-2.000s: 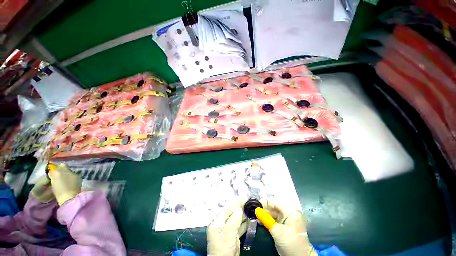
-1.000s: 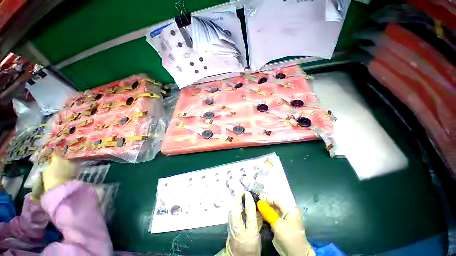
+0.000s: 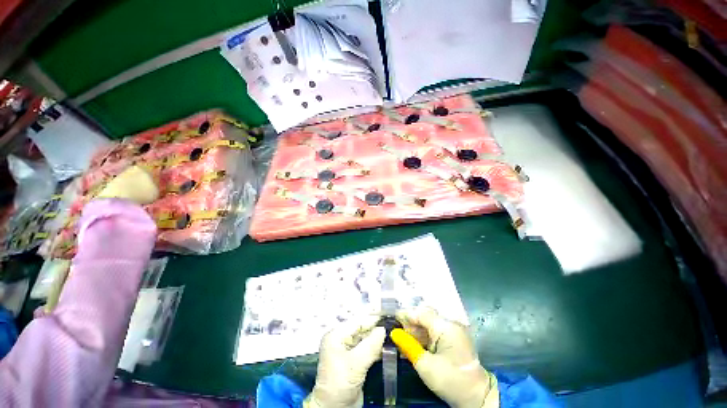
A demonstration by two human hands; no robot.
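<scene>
My left hand (image 3: 348,358), in a cream glove, holds the left side of a wristwatch (image 3: 390,322) near the sheet's lower right edge. The dark watch head is mostly hidden by my fingers. Its pale strap runs up over the sheet and down below my hands. My right hand (image 3: 448,355), also gloved, is at the watch's right side with a yellow piece (image 3: 408,346) at the fingers, touching or very near the watch head. Any tip is hidden. The white film sheet (image 3: 299,299) with rows of grey shapes lies flat under and beyond my hands.
A pink-red foam tray (image 3: 383,219) of watches stands behind the sheet. Another wrapped tray (image 3: 209,191) stands left. White sheets (image 3: 570,191) lie right. A neighbour's pink sleeve (image 3: 108,255) and gloved hand reach over the left tray. Papers (image 3: 319,64) hang behind; red layers (image 3: 650,131) stand far right.
My hands have shifted slightly left and parted around the watch, whose strap now shows lengthwise. The neighbour's arm has reached up over the left tray. The view has shifted slightly.
</scene>
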